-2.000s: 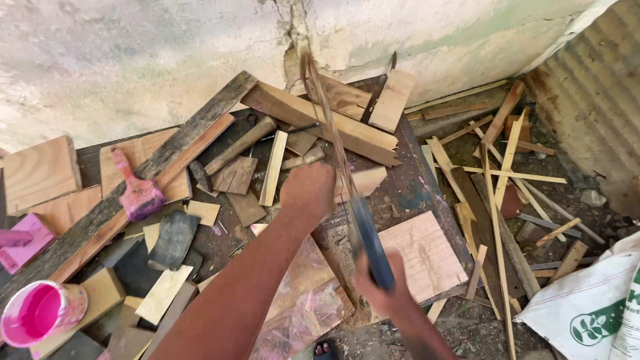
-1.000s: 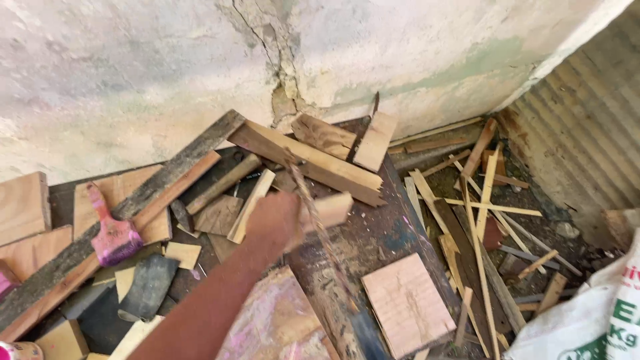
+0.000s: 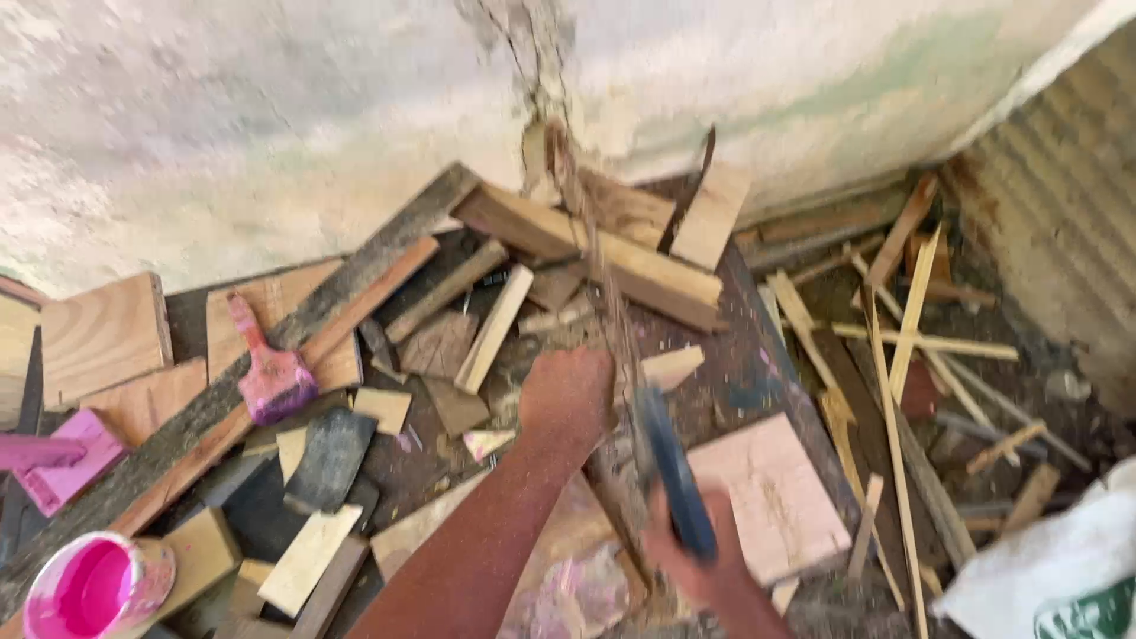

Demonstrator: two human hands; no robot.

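My right hand (image 3: 701,532) is closed around the dark handle of a handsaw (image 3: 608,293), whose blurred, rusty blade points away toward the wall. The blade runs just right of my left hand (image 3: 568,395), a closed fist pressing a light wood piece (image 3: 670,368) whose end sticks out on the blade's far side. Most of that piece is hidden by the fist and blade. A square pinkish board (image 3: 770,501) lies to the right of the saw handle. Beyond my left hand, a thick wooden batten (image 3: 595,253) lies across the work table (image 3: 754,342).
A pink-stained paintbrush (image 3: 271,368) lies on a long weathered plank (image 3: 390,231); a pot of pink paint (image 3: 98,586) stands at lower left. Offcuts surround a wooden-handled tool (image 3: 448,288). Thin wood strips (image 3: 896,444) litter the ground at right, near a white sack (image 3: 1056,559). A cracked wall (image 3: 355,124) rises behind.
The saw and my right hand, low at the frame's edge one second ago, have moved forward along the cut line. My left fist stays on the wood piece.
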